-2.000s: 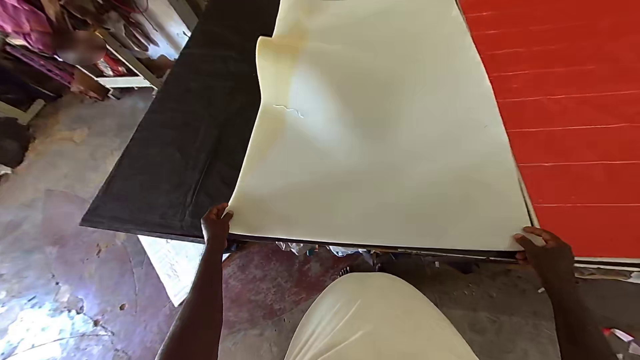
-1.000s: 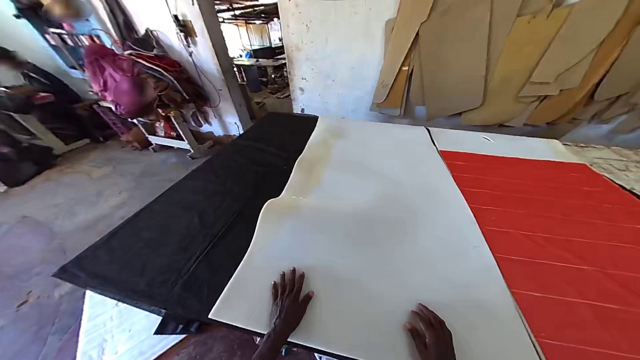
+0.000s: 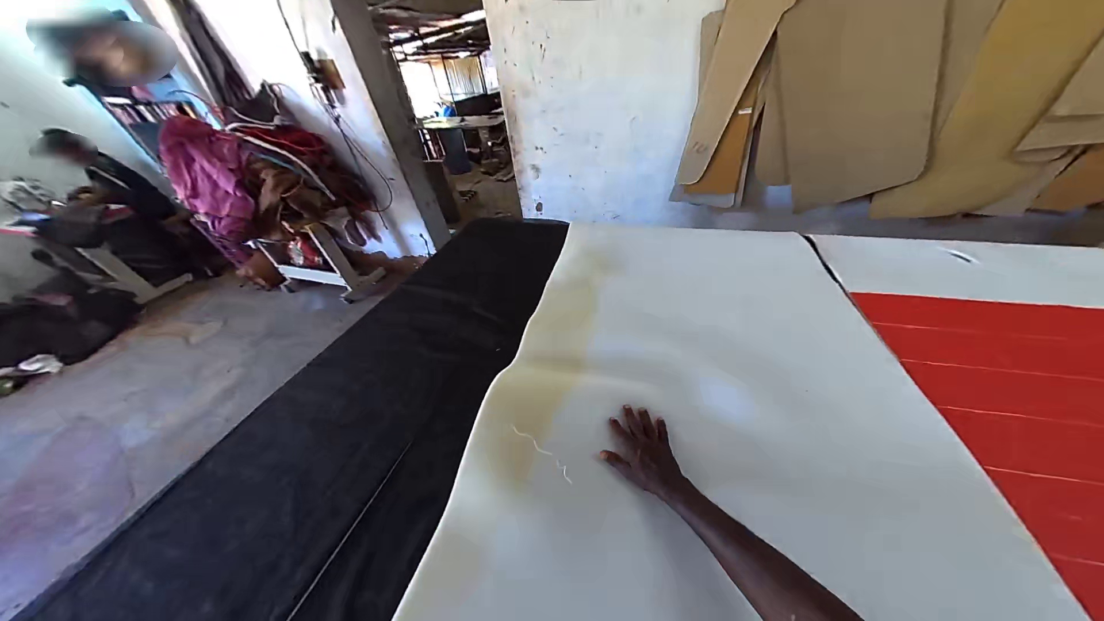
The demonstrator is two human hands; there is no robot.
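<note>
My right hand lies palm down with its fingers spread on a large cream sheet, which looks like thin foam or padded cloth. The hand grips nothing. Yellowish stains and a loose pale thread mark the sheet left of the fingers. Under the sheet's wavy left edge spreads black material with a pale line across it. Along the right side is red fabric with thin pale lines running across. My left hand is out of view.
Cardboard-like pattern pieces hang on the far wall. Beyond the floor at left, a person sits near a heap of maroon and brown cloth on a white-framed stand. A doorway opens at the back.
My left hand, on the sheet a second ago, has left the view. Both hands held the sheet's near corners two seconds ago; now my right hand rests flat farther in. The view has tilted up.
</note>
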